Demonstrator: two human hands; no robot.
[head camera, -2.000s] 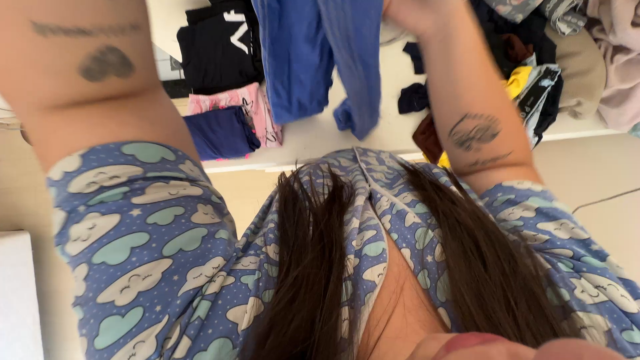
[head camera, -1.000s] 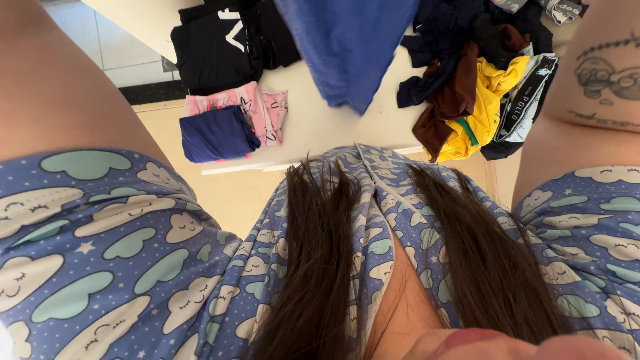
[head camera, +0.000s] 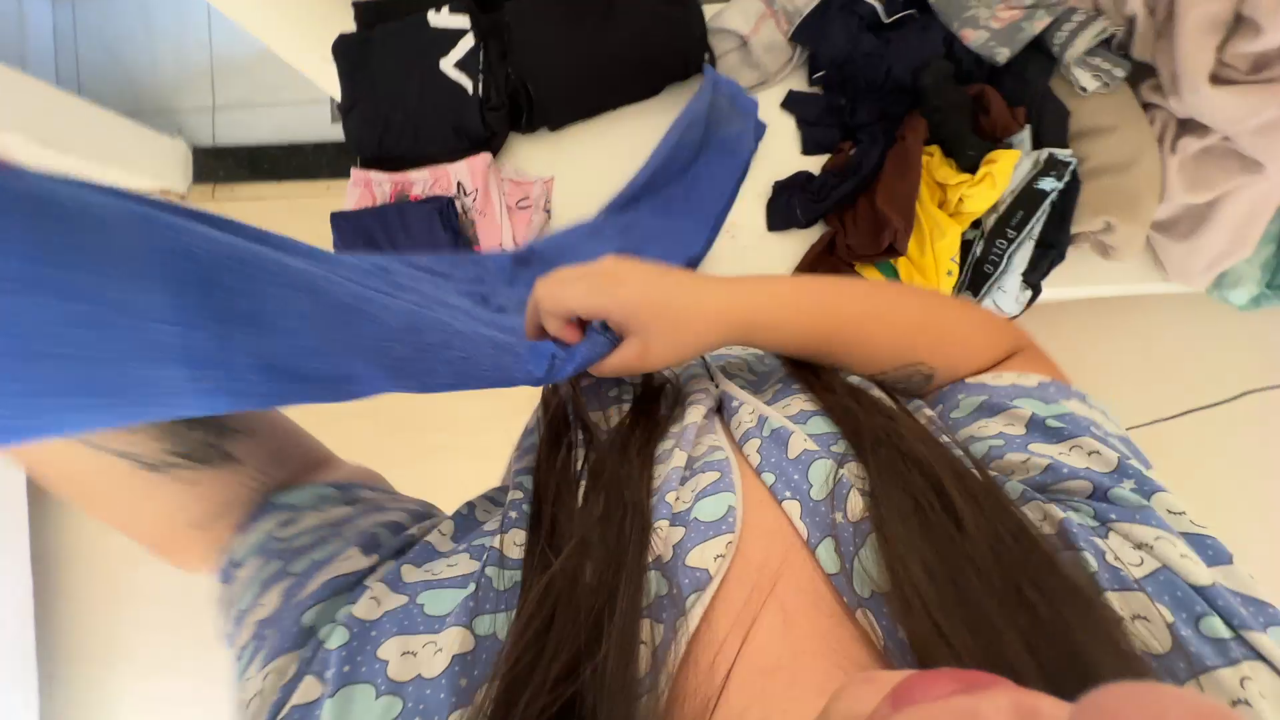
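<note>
My right hand (head camera: 630, 315) is closed on the edge of a blue fabric garment (head camera: 330, 310) in front of my chest. From there the garment stretches across to the left edge of the view, where it is cut off. One narrow end, like a leg or sleeve, sticks out up and to the right beyond my right hand. My left forearm reaches out of the left edge below the garment, and my left hand is not visible. Behind the garment lie a folded navy garment (head camera: 395, 225) and a pink printed garment (head camera: 480, 190), partly covered by it.
Folded black clothes (head camera: 420, 90) lie on the pale surface (head camera: 580, 165) at the top left. On the right is a loose pile with a yellow garment (head camera: 945, 210), a brown one (head camera: 875, 205) and dark ones. Beige and pale pink fabric (head camera: 1210, 110) lies farther right.
The blue garment hung at the top centre and is now stretched out to the left. My right hand, out of view a second ago, has come down to the middle and grips it.
</note>
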